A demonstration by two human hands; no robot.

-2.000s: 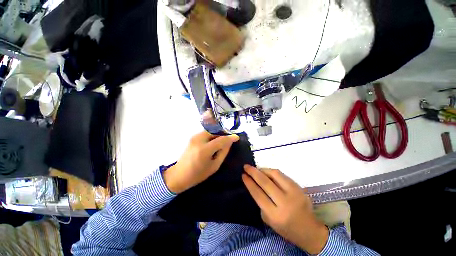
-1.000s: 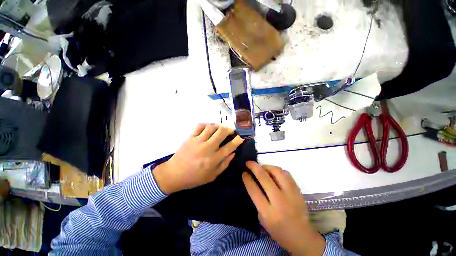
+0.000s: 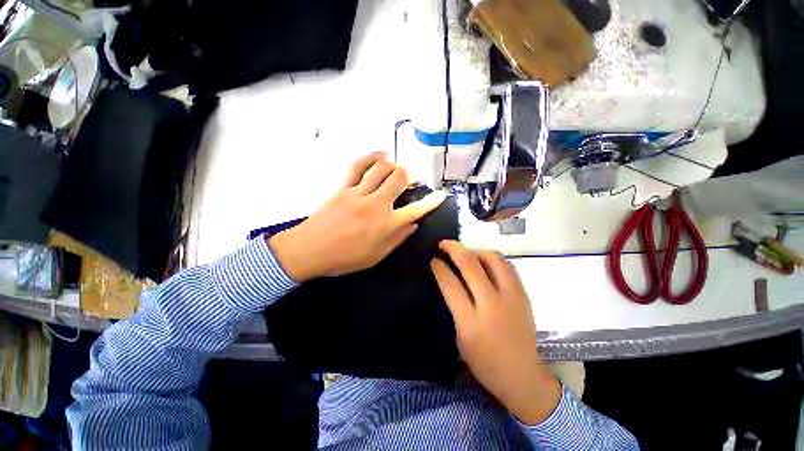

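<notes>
A black fabric panel (image 3: 361, 321) lies at the table's front edge and hangs over it, its upper corner at the needle area of the white sewing machine (image 3: 617, 88). My left hand (image 3: 353, 220) lies on the panel's upper left part, fingertips close to the presser foot area. My right hand (image 3: 489, 308) rests on the panel's right edge, fingers slightly spread and pointing up. Neither hand visibly pinches the cloth. The shiny curved guard (image 3: 524, 145) stands just right of the fingertips. The needle tip cannot be made out.
Red-handled scissors (image 3: 658, 255) lie right of the needle, with small tools (image 3: 765, 247) and a small brown block (image 3: 761, 295) further right. Stacked black pieces (image 3: 119, 181) lie on tan sheets (image 3: 110, 286) at left. More black fabric (image 3: 264, 40) lies at upper left.
The view has shifted, so the machine appears further right and higher. The left hand appears higher and flatter on the panel, fingers more extended. Both hands stay on the black panel.
</notes>
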